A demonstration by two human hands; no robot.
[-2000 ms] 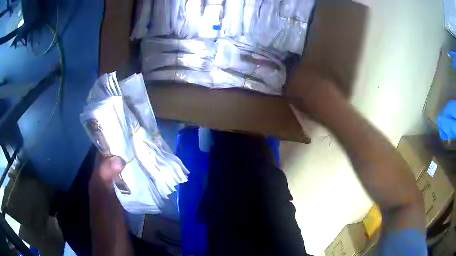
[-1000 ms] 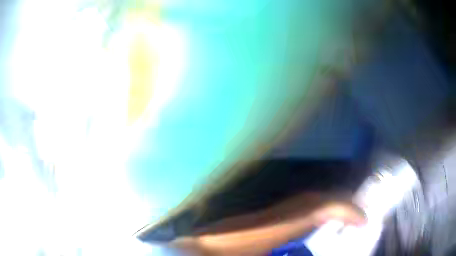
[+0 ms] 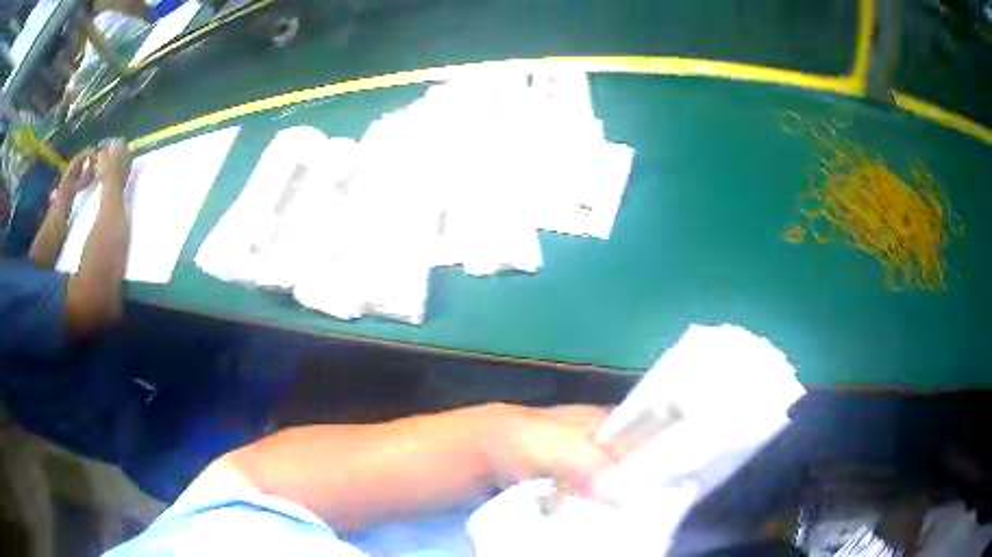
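Note:
My left hand [image 3: 549,448] reaches in from the lower left and is closed on a bundle of white packets [image 3: 723,386] in front of the worktop's near edge. The bundle's far end overlaps the green worktop [image 3: 674,277]. More white packets show below my hand, at the bottom of the picture. My right hand is not in view. White packet stacks [image 3: 435,180] lie spread and overlapping at the middle left of the worktop, washed out by glare.
A loose heap of yellow-orange rubber bands [image 3: 881,212] lies at the right. A neighbour's hands [image 3: 98,174] are over a white sheet [image 3: 163,207] at the far left. Yellow tape [image 3: 609,67] edges the worktop, with a dark green belt [image 3: 435,33] beyond. Crumpled plastic bags [image 3: 854,531] show at lower right.
The view has swung from the open carton to the green worktop. My left hand still holds white packets, now at lower centre. My right hand has left the view.

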